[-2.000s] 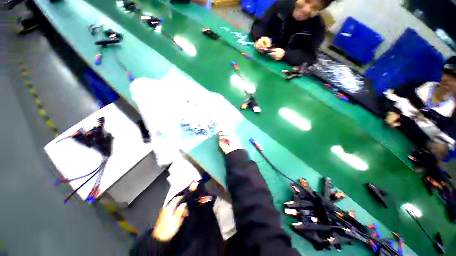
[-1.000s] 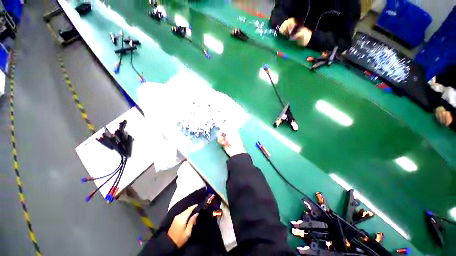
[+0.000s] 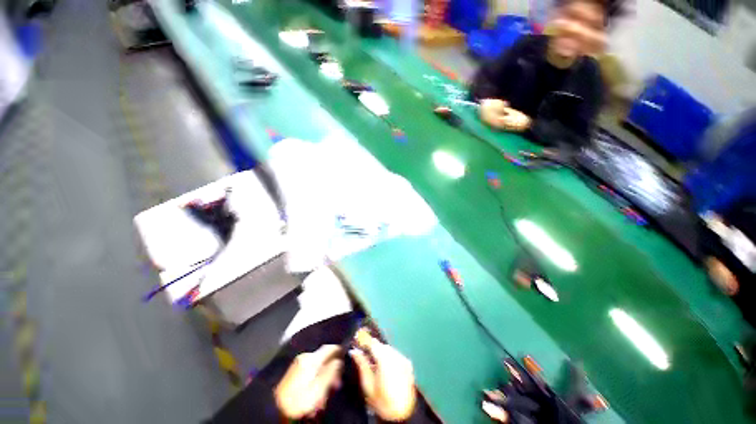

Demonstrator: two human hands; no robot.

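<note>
My left hand point(image 3: 307, 383) and my right hand point(image 3: 386, 383) are close together over my lap at the bench edge. Between them is a dark battery clamp point(image 3: 351, 349) with copper-orange jaw tips, blurred and partly hidden by the fingers. My left hand is around its body; my right fingers are at its jaw end. Whether my right fingers hold a small piece cannot be seen. Beyond them, silver pieces point(image 3: 360, 227) lie on a crumpled whitish plastic bag point(image 3: 319, 178) on the green bench.
A clamp pile point(image 3: 530, 402) lies on the bench at right, with a lead-end connector point(image 3: 452, 273) stretching forward. A white box point(image 3: 170, 240) at left holds several leads. The glossy conveyor point(image 3: 489, 217) carries spaced leads. A person point(image 3: 547, 83) sits opposite, near a black tray point(image 3: 634, 178).
My right hand has come back from the silver pieces to the clamp at my left hand. The view has shifted, and leads on the conveyor have moved towards the lower right.
</note>
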